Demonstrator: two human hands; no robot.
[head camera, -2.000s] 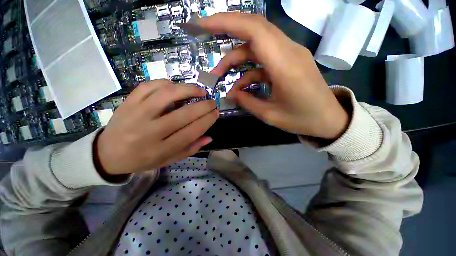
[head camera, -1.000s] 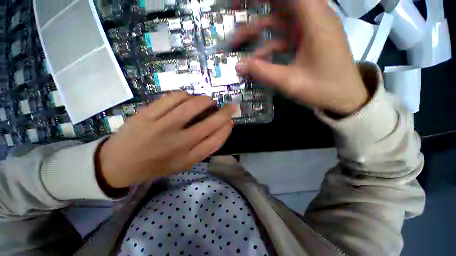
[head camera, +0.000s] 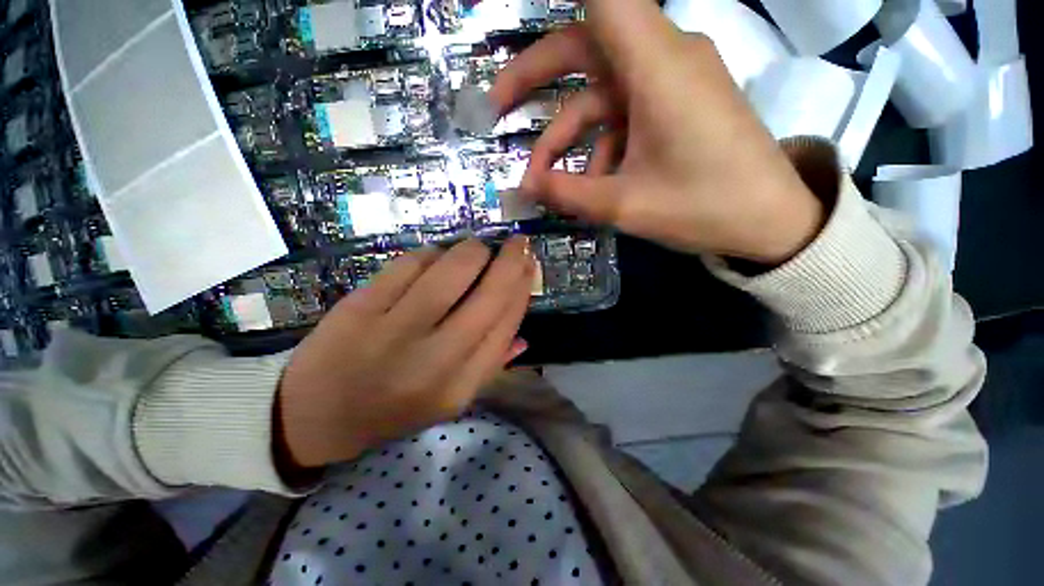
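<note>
My right hand (head camera: 698, 155) is over the clear blister tray (head camera: 603, 286). One small grey adhesive piece (head camera: 473, 111) clings to its index fingertip. Another grey piece (head camera: 517, 204) is at the thumb and finger tips, just over a circuit board (head camera: 372, 213) row; whether it touches a board is unclear. My left hand (head camera: 401, 349) lies at the tray's front edge, fingers close together, fingertips over the front row; its thumb is mostly hidden and I cannot tell if it holds anything. A sticker strip (head camera: 172, 172) with grey panels lies across the tray on the left.
Several white curls of used release liner (head camera: 922, 69) lie on the dark tabletop (head camera: 996, 235) at the right, beyond my right sleeve. The table's front edge runs close in front of my body.
My right hand lifted away from the left hand, then came back down over the boards with the grey pieces. My left hand has shifted slightly towards me, its fingertips still at the front row.
</note>
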